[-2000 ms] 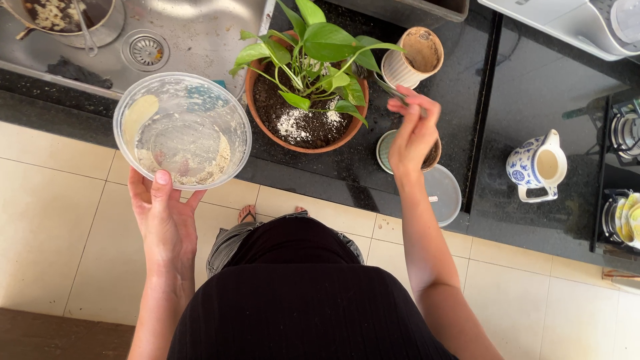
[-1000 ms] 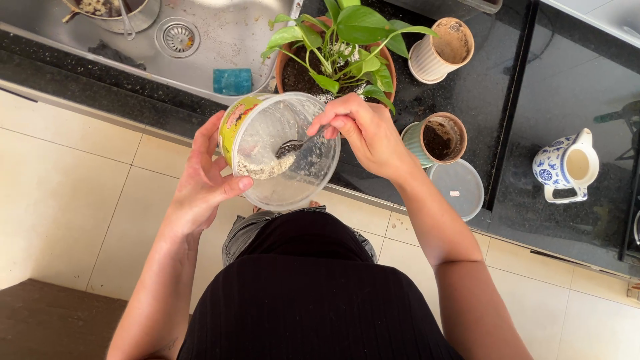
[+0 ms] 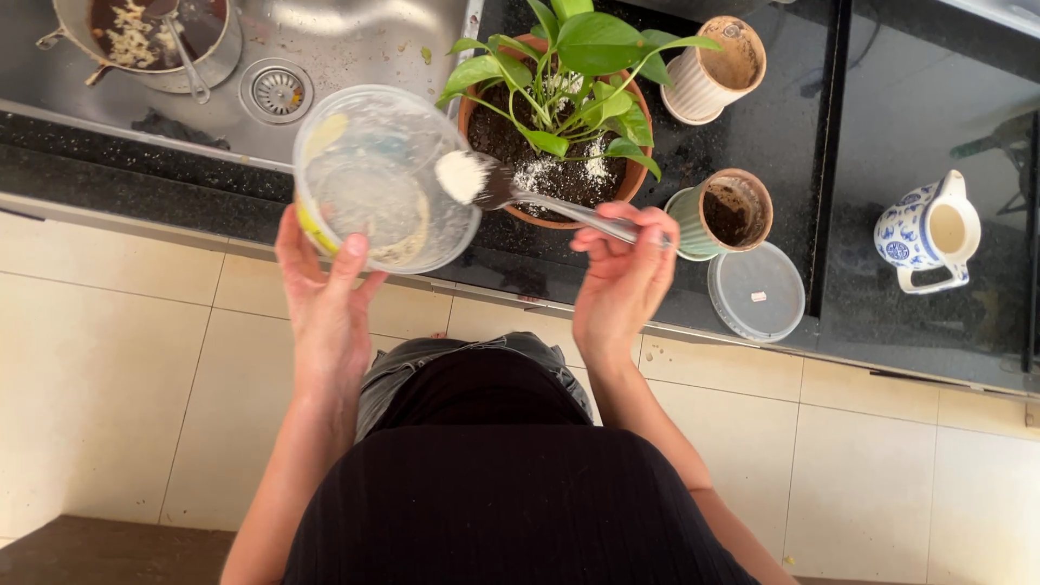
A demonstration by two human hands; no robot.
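My left hand [image 3: 329, 280] holds a clear plastic tub [image 3: 382, 179] by its base and side, its mouth tilted up; pale powder clings to the bottom and wall. Between finger and thumb, my right hand [image 3: 626, 268] grips a metal spoon [image 3: 577, 213]. A heap of white powder [image 3: 462, 176] lies on the spoon's bowl, at the tub's right rim beside the planted pot. That terracotta pot [image 3: 642, 175] contains a green leafy plant [image 3: 601, 45], with white powder scattered over its dark soil [image 3: 496, 134].
A steel sink [image 3: 357, 49] at the left has a pot [image 3: 231, 53] of dark liquid in it. To the right stand a cream ribbed planter [image 3: 691, 85], a green planter with soil [image 3: 699, 215], a plastic lid [image 3: 756, 292] near the counter edge and a blue-and-white jug [image 3: 910, 231].
One second ago the spoon was inside the tub; now my right hand has drawn it out to the right with white powder on it. The tub has moved left, away from that hand.
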